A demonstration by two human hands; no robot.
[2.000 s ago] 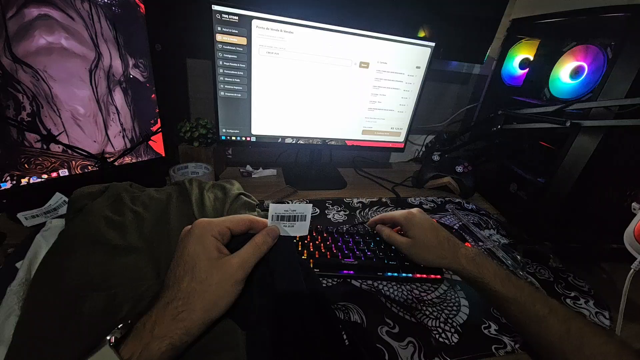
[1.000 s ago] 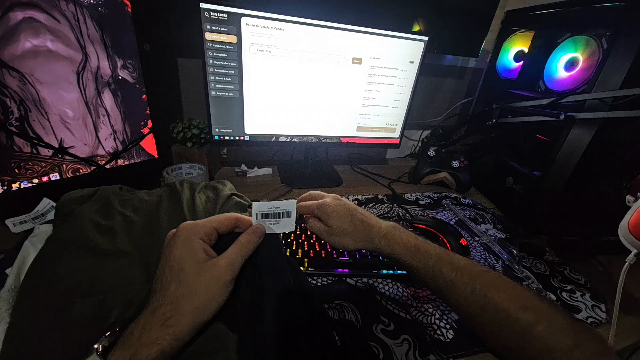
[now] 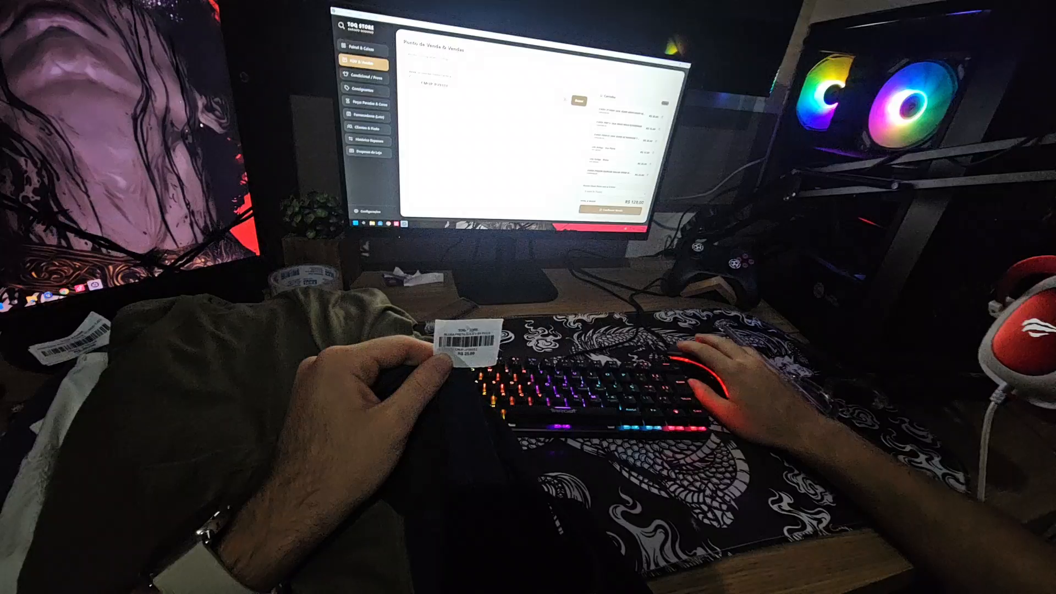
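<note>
My left hand pinches a white barcode tag between thumb and index finger, its printed face towards me. A dark garment hangs below the tag. My right hand rests over a mouse with a red-lit edge, just right of the backlit keyboard. The hand covers most of the mouse. An olive-green garment lies heaped at the left, beside and behind my left wrist. The monitor ahead shows a page with a side menu and a list.
A second screen stands at the left, above another barcode tag on pale cloth. Behind the garment are a roll of tape and a small plant. A game controller, red-and-white headset and patterned desk mat lie rightward.
My right hand has moved from the keyboard, near the tag, rightward onto the mouse. My left hand still holds the tag. A line of text in the screen's entry field has changed.
</note>
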